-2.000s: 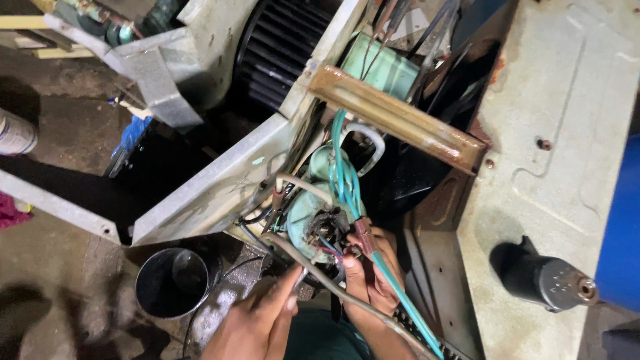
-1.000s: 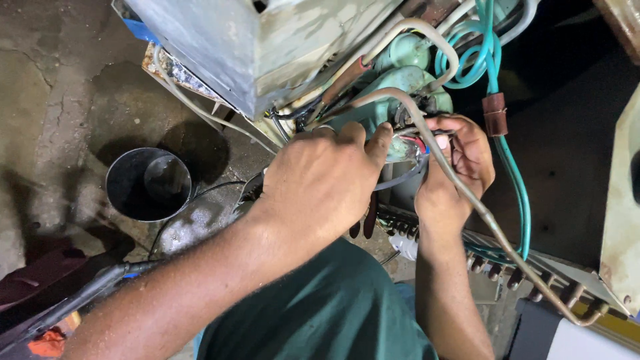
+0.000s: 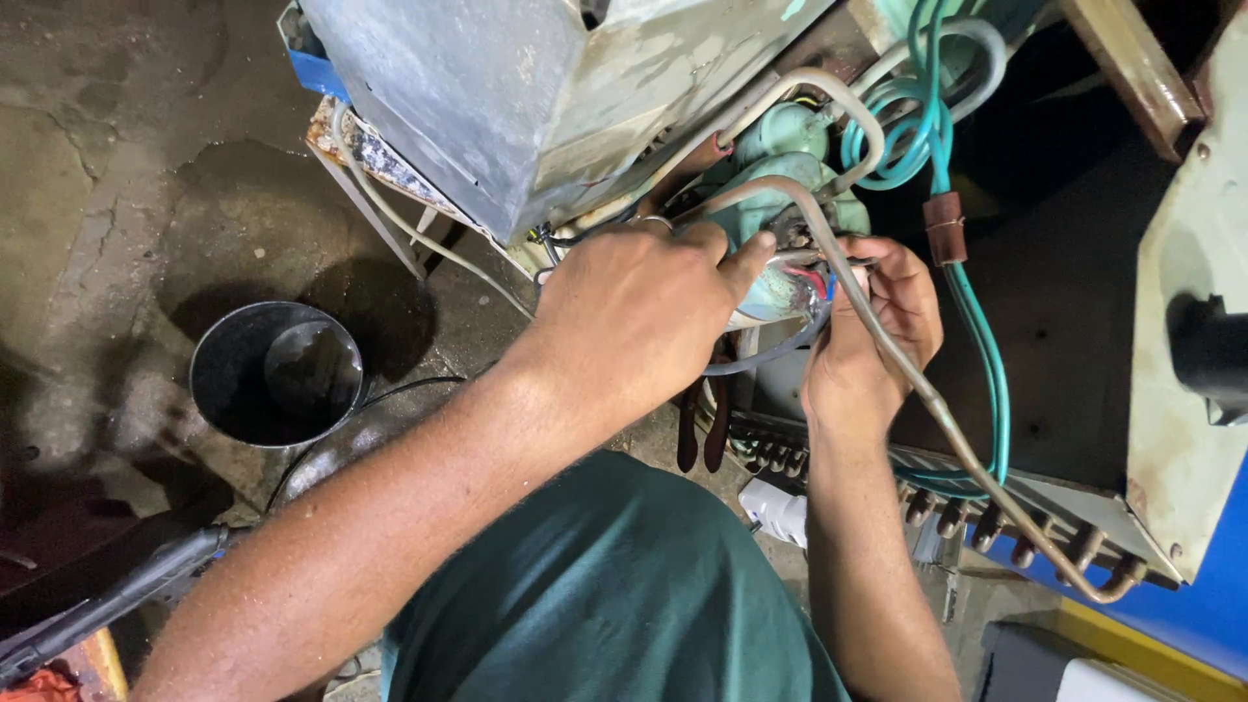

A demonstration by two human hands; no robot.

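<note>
A green-painted compressor (image 3: pixel 770 291) sits inside an opened air-conditioning unit, with red and blue wires (image 3: pixel 817 283) at its top. My left hand (image 3: pixel 643 302) lies over its left side, index finger extended toward the wires; what its other fingers touch is hidden. My right hand (image 3: pixel 877 322) is at the compressor's right side, thumb and fingers pinched on a small dark part (image 3: pixel 858 261) beside the wires. A bent copper pipe (image 3: pixel 892 351) passes in front of the right hand. Thin teal tubes (image 3: pixel 975 322) with a brown sleeve (image 3: pixel 944 227) hang farther right.
Sheet-metal housing (image 3: pixel 468 97) rises at upper left. A dark bucket (image 3: pixel 276 374) stands on the wet floor at left. Copper coil bends (image 3: pixel 1024 553) line the unit's lower edge. Red-brown tool handles (image 3: pixel 704 424) hang below the compressor. A metal panel (image 3: pixel 1185 322) is at right.
The view has swung and moved closer to the compressor since two seconds ago. Both hands stay around the wires; since one second ago they have hardly moved.
</note>
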